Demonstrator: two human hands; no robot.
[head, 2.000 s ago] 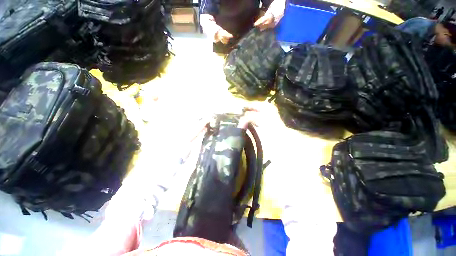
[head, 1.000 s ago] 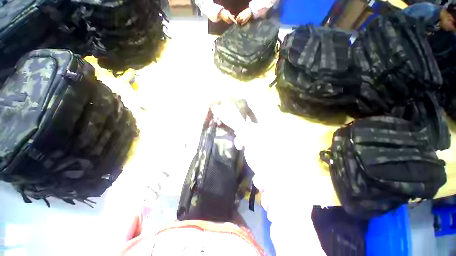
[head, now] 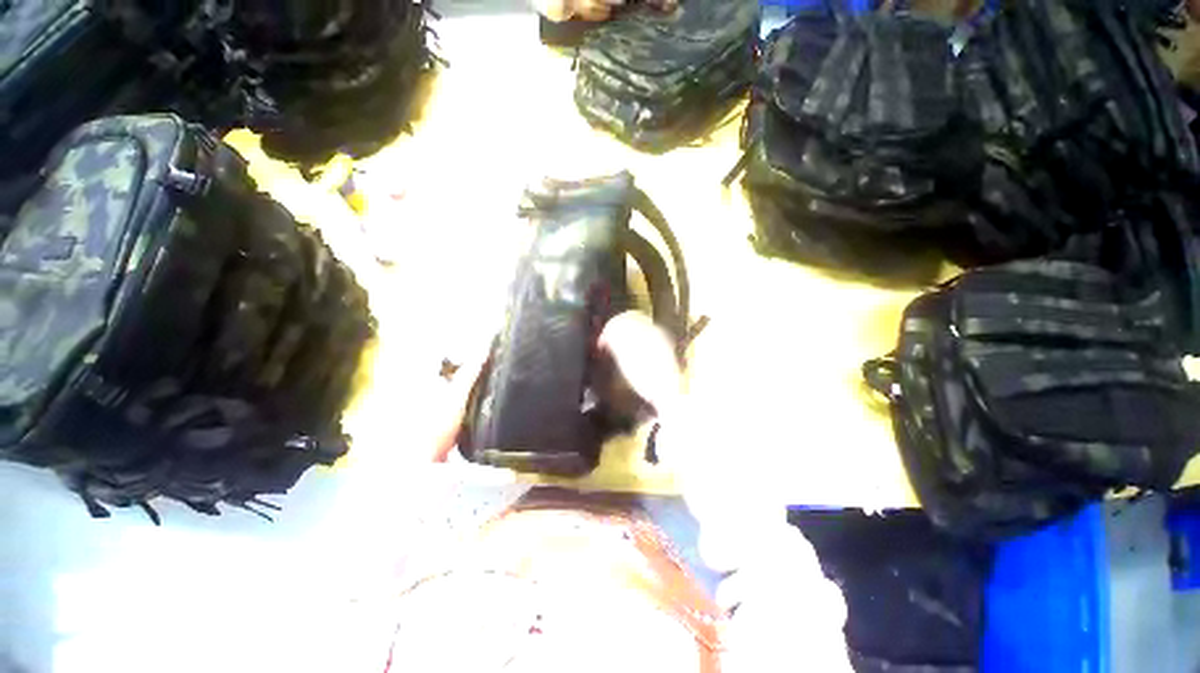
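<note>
A camouflage backpack (head: 546,342) stands on its side on the pale yellow table in front of me, its black side panel up and its shoulder straps (head: 665,256) to the right. My right hand (head: 638,352) is at the backpack's right side, with the fingers against the strap side; glare washes out its outline. My left hand (head: 454,427) is at the lower left edge of the backpack, mostly lost in glare, so its fingers cannot be made out.
Backpack stacks stand at left (head: 171,316), back left (head: 336,79) and right (head: 855,145). Another backpack (head: 1053,381) lies at the right table edge, above a blue bin (head: 1049,592). A small yellow item (head: 340,178) lies at left. A person's hands (head: 575,8) are at a backpack (head: 665,66) opposite.
The backpack has moved away from my body, and its straps now show at the right. My right hand has moved from its top end down to its right side.
</note>
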